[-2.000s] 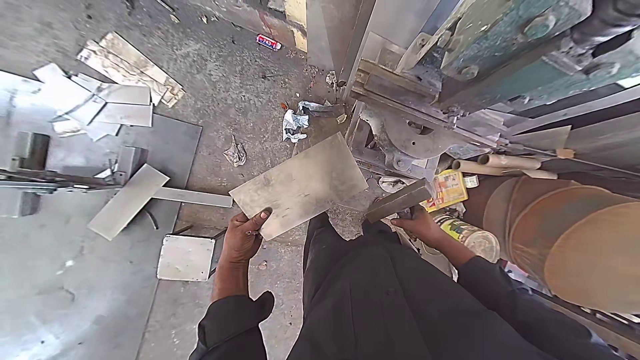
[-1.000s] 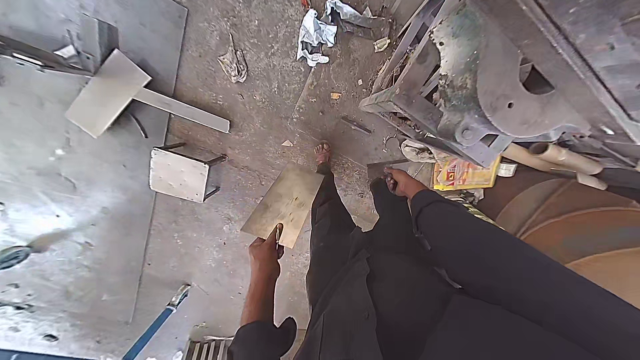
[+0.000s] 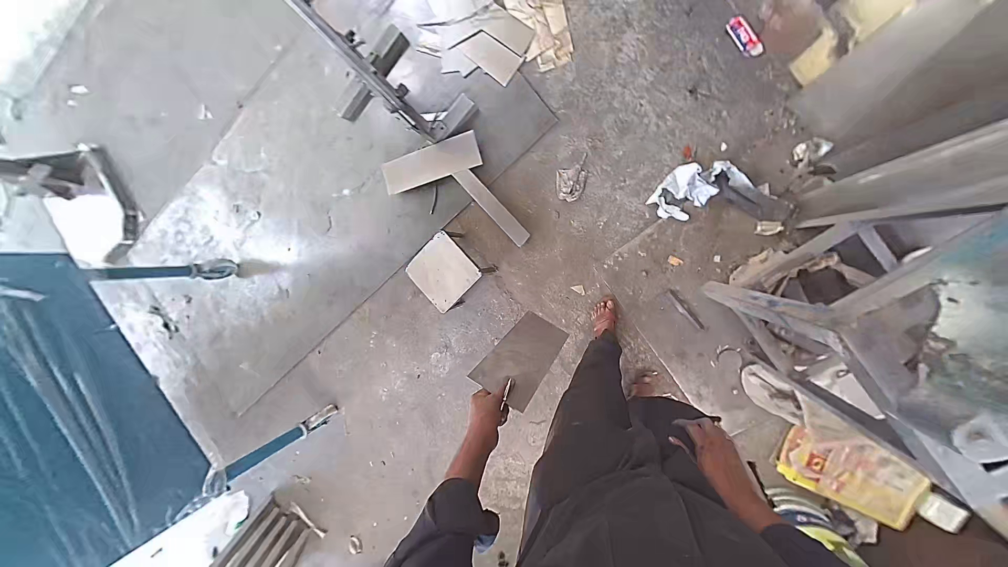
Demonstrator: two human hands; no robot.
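My left hand [image 3: 490, 405] grips the near edge of a flat rectangular metal sheet [image 3: 520, 358], held out over the concrete floor. A small slim object, too unclear to name, shows at the thumb of that hand. My right hand [image 3: 705, 445] rests against my dark trousers at the thigh, its fingers somewhat apart, with nothing seen in it. Beyond the sheet stands a small square-topped stool [image 3: 443, 272]. Farther off, a rectangular metal plate [image 3: 432, 162] lies by a narrow metal strip [image 3: 492, 208].
At right are a metal machine frame [image 3: 835, 315] and a yellow plastic package [image 3: 854, 476]. A blue surface [image 3: 87, 409] with blue-handled metal parts is at left. Large sheets [image 3: 299, 236] cover the floor at upper left, and a crumpled white wrapper [image 3: 682, 187] lies ahead.
The dark flat piece at my right hand in the earliest frame is no longer seen there; that hand now lies against my thigh. My left hand still holds a sheet. The view has swung left.
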